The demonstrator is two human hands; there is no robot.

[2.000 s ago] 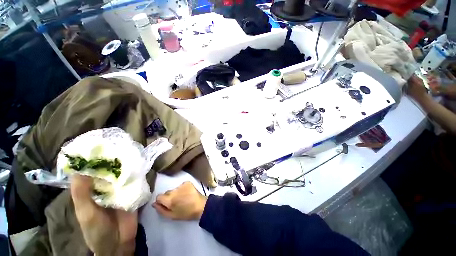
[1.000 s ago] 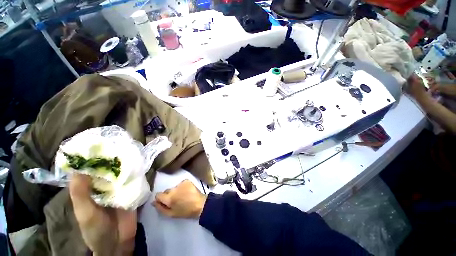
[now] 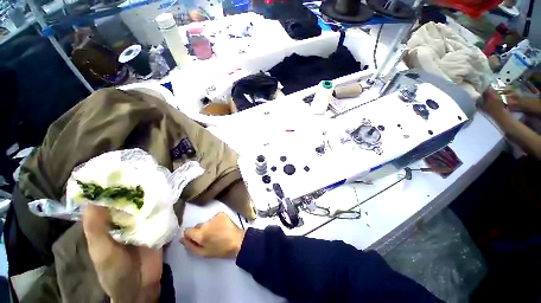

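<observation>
My left hand [image 3: 121,260] holds up a white bun [image 3: 139,219] with green leafy filling, wrapped in a crinkled clear-whitish plastic bag [image 3: 188,176] whose ends stick out at both sides. My right hand [image 3: 213,237] rests on the white table [image 3: 201,281], loosely curled, with nothing seen in it; its palm side is hidden. An olive-brown garment [image 3: 101,127] with a small dark patch lies heaped behind the bun. The white sewing machine head [image 3: 332,157] stands to the right of the garment.
A white trough [image 3: 213,74] holding black cloth [image 3: 314,70] is behind the machine. A green-tipped white thread cone [image 3: 323,97] and a beige cone [image 3: 348,90] lie near it. Thin wire-like loops [image 3: 335,212] are at its front. At right are another person's hands [image 3: 498,106] and a cream cloth bundle [image 3: 448,56].
</observation>
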